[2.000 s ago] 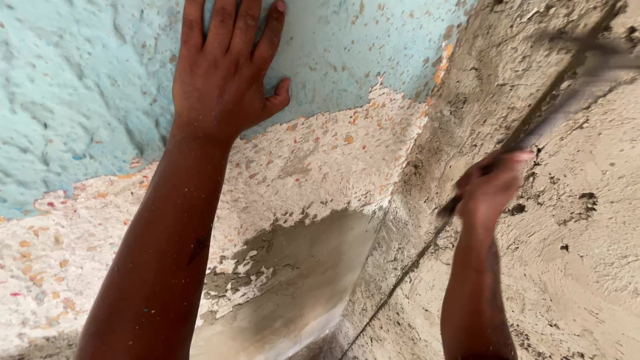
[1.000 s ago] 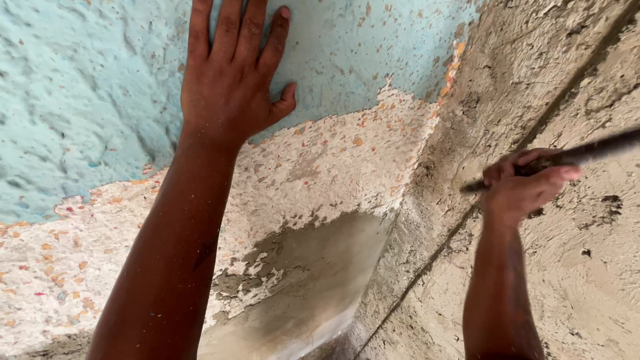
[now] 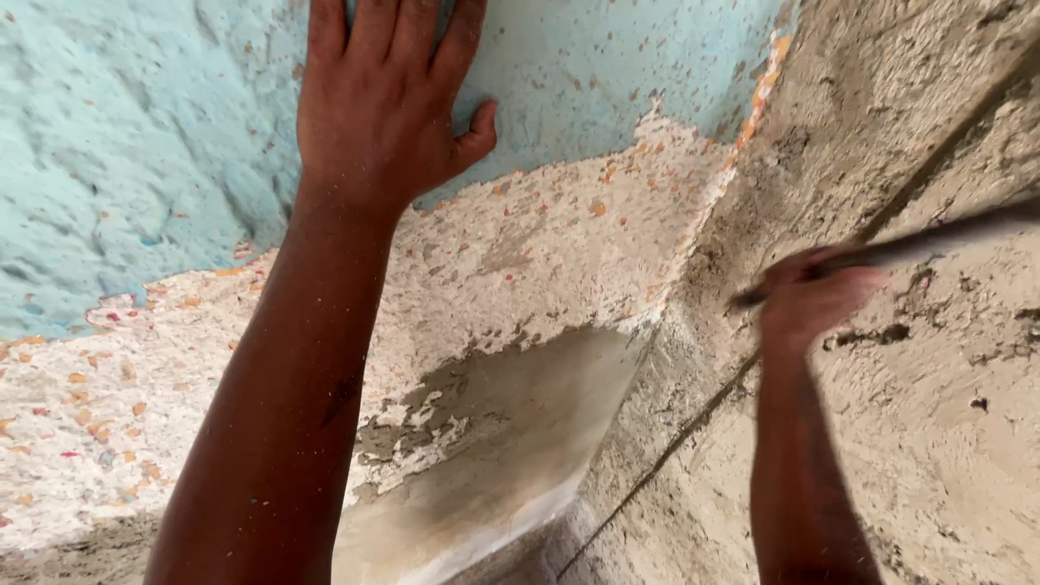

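Note:
My left hand [image 3: 390, 106] lies flat against the light blue painted wall [image 3: 569, 73], fingers up and thumb out to the right; the fingertips run out of the top of the view. Below it the paint is gone and a rough pinkish-white surface [image 3: 536, 244] with orange and red flecks shows. My right hand [image 3: 812, 292] is closed round the dark handle of a long tool [image 3: 942, 236], blurred, which reaches out past the right edge, so its head is hidden. Behind this hand is the rough grey-brown plaster wall [image 3: 934, 422].
A straight dark groove [image 3: 682, 435] runs diagonally across the plaster wall, passing behind my right hand. The two wall surfaces meet at a corner [image 3: 609, 431] in the middle right. A smoother grey patch [image 3: 520, 406] lies below the flecked band.
The tool in my right hand has swung from steeply slanted, with its blurred head in view, to a flatter slant with the head out of view. My left hand stays against the blue wall.

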